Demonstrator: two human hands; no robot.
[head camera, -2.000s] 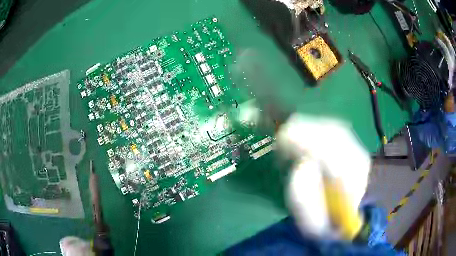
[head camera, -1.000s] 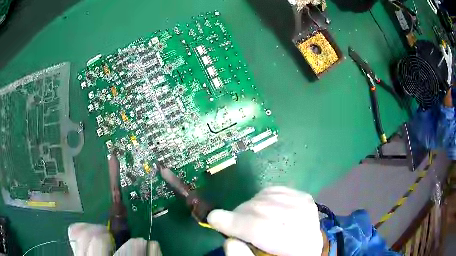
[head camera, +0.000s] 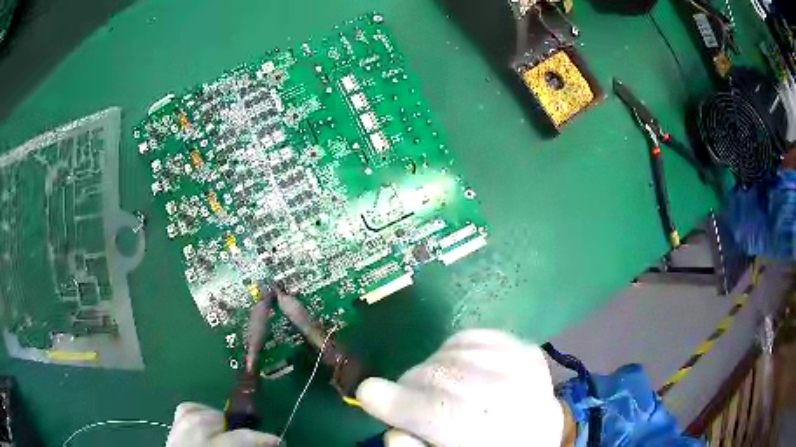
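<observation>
The green circuit board (head camera: 393, 131) lies on the green mat. My gloved right hand (head camera: 471, 388) holds a soldering iron (head camera: 305, 325), its tip on the board's lower part. My gloved left hand (head camera: 214, 428), cut off by the bottom edge, holds a second soldering iron (head camera: 255, 340). The two tips are close together beside an orange component; I cannot tell if they touch. A thin solder wire (head camera: 305, 384) rises from my left hand and passes over the right iron's barrel.
A clear template (head camera: 65, 253) lies left of the board. The yellow sponge (head camera: 560, 92) sits in the stand's tray at upper right. Cutters (head camera: 656, 153) lie right of it. A black round grille (head camera: 740, 131) and another person's blue sleeve (head camera: 764, 218) are at the right edge.
My right hand has come down and left from its earlier blurred position, bringing its iron to the board. The left iron has moved up and right, its tip now near the right one.
</observation>
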